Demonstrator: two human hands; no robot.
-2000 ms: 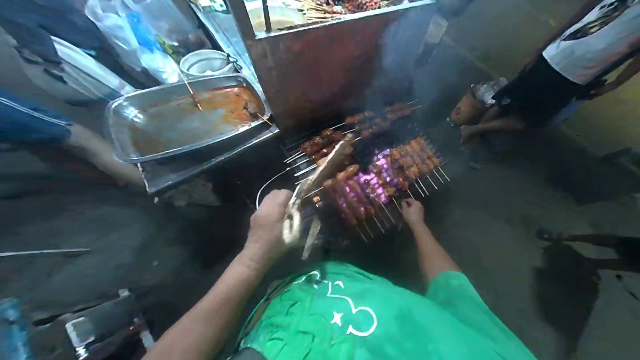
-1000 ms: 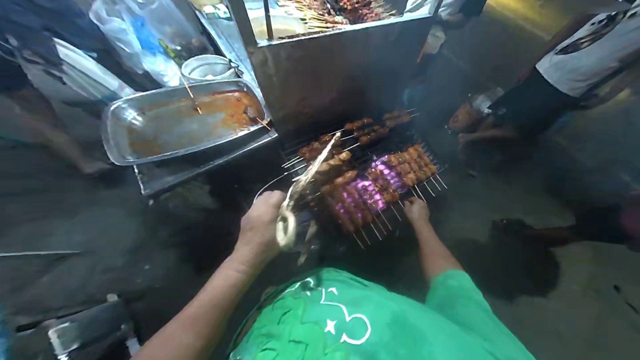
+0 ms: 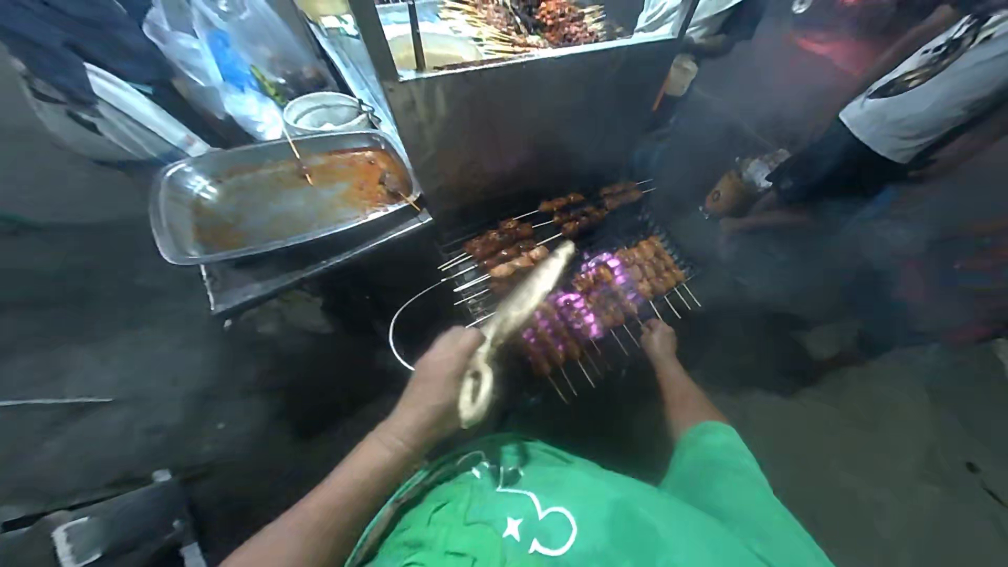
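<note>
My left hand (image 3: 442,378) grips a pale flat hand fan (image 3: 520,303), seen nearly edge-on and blurred, over the near left part of the grill. My right hand (image 3: 660,342) is at the near side, its fingers closed on the stick end of a meat skewer (image 3: 647,272). Rows of meat skewers (image 3: 551,339) lie across the charcoal grill's wire grate (image 3: 472,295), sticks toward me, with purple-pink glow among them. Farther back, more skewers (image 3: 504,240) lie with their sticks to the left. The coals are mostly hidden.
Left of the grill, a clear plastic tray (image 3: 177,236) with orange-brown sauce and sticks rests on a stand beside a white bucket (image 3: 327,114). A metal panel (image 3: 535,126) rises behind the grill, with stacked skewers (image 3: 543,24) beyond. A person (image 3: 929,87) is at right, amid smoke.
The fan in my left hand has changed its tilt over the grill. My right hand stays at the near skewer ends. The person's legs at far left have gone from view.
</note>
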